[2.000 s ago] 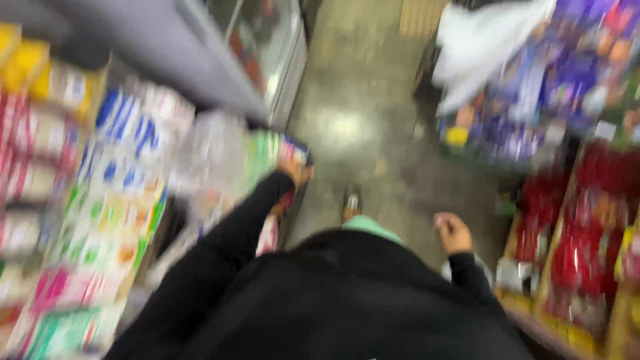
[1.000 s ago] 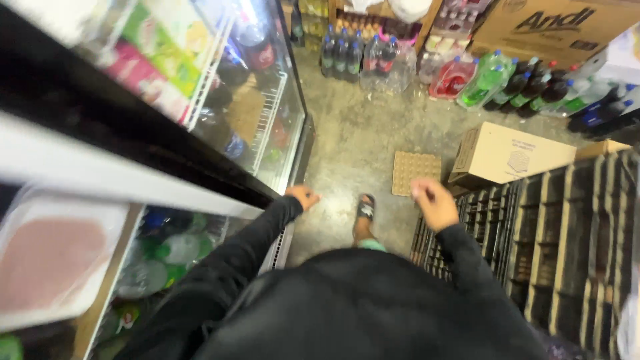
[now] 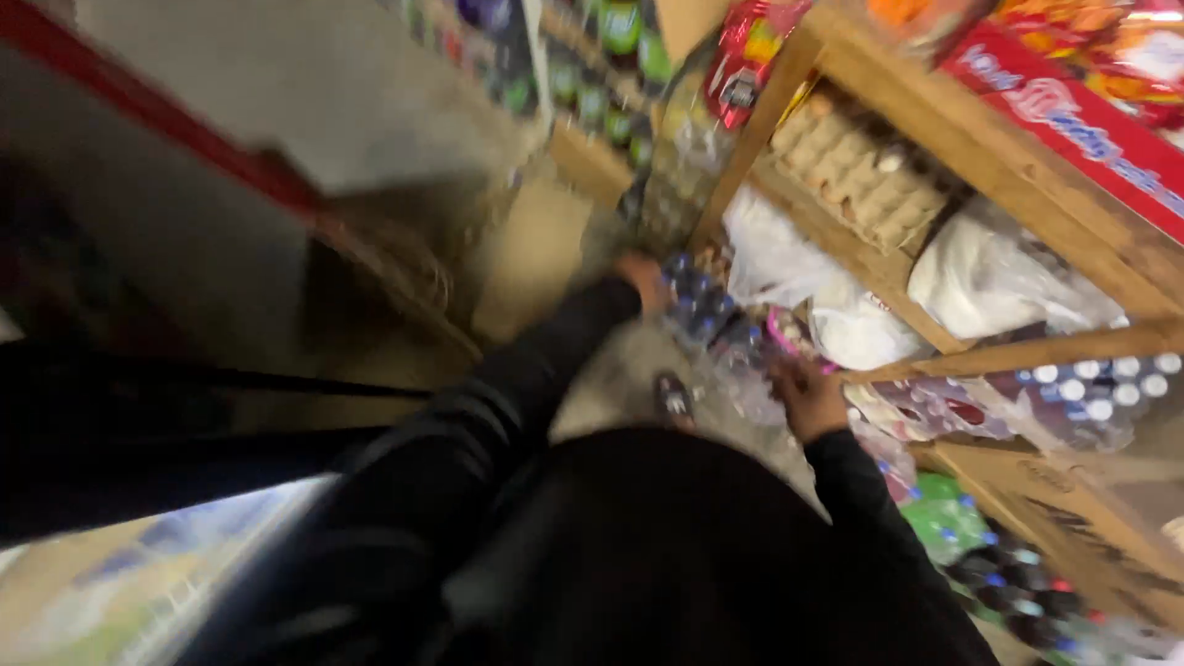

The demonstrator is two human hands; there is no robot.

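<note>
My left hand [image 3: 645, 284], blurred, is reached forward beside a pack of blue-capped bottles [image 3: 698, 296] on the floor; no object shows in it. To its right, my right hand [image 3: 807, 393] hovers with bent fingers over wrapped bottle packs, near a pink-edged package [image 3: 791, 335] and a white plastic bag [image 3: 865, 328]. Whether the right hand touches anything cannot be told. One foot in a dark sandal [image 3: 675, 398] shows between the hands on the concrete floor.
A wooden shelf [image 3: 980, 120] with an egg tray [image 3: 856, 176], white bags and a red box [image 3: 1082, 120] stands at the right. Soft drink bottles [image 3: 1008, 573] and a cardboard box [image 3: 1045, 499] lie lower right. A flat cardboard piece [image 3: 532, 250] is ahead; an open-looking lit fridge [image 3: 166, 573] is lower left.
The view has moved on strongly past the fridge to the wooden shelf and bottle packs. Both hands stay held out in front; nothing is plainly taken hold of.
</note>
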